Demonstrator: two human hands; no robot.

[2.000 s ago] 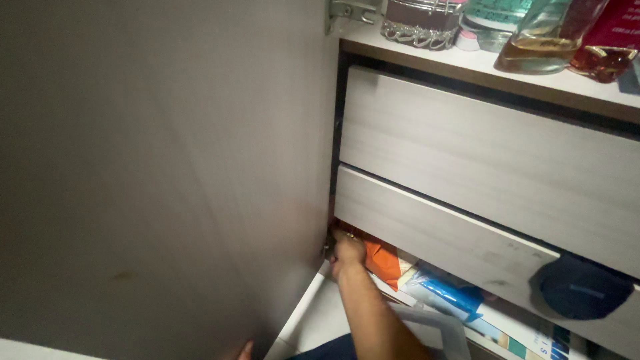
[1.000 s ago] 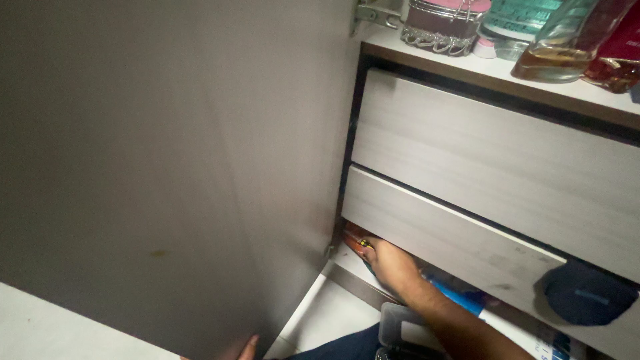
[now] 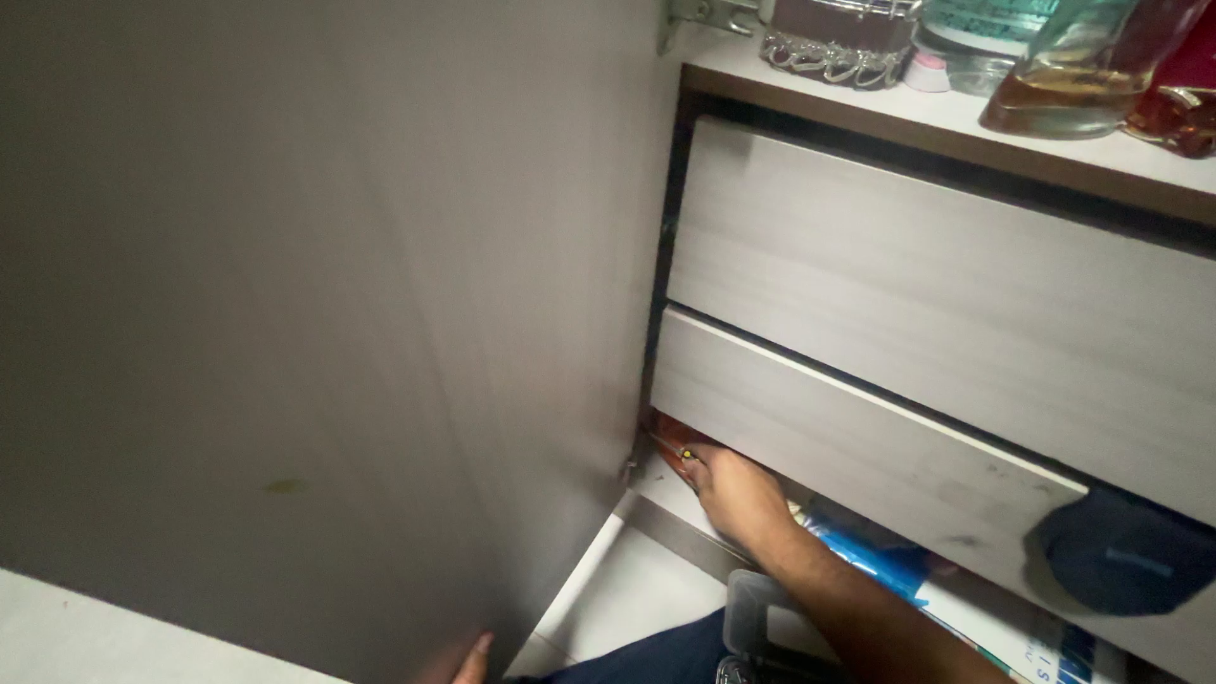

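Observation:
My right hand (image 3: 746,494) reaches into the low gap under the lower drawer front (image 3: 855,408), its fingers closed on a small tool with a yellow spot (image 3: 688,455), perhaps a screwdriver; its kind is not clear. Something orange (image 3: 673,439) lies just behind the fingertips, partly hidden by the drawer front. At the bottom edge, my left hand (image 3: 472,660) shows only in part, by the lower edge of the grey cabinet door (image 3: 332,332). A blue plastic package (image 3: 874,560) lies in the gap beside my right forearm.
Glass bottles (image 3: 1069,95) stand on the shelf (image 3: 950,109) above the drawers. A metal hinge (image 3: 712,14) joins the door at the top. A dark blue round thing (image 3: 1130,551) is at the lower drawer's right. A clear plastic container (image 3: 755,617) is below my right forearm.
My right hand has come a little out of the gap's left corner, and a tool with a yellow spot now shows in its fingers. The orange thing is now mostly hidden.

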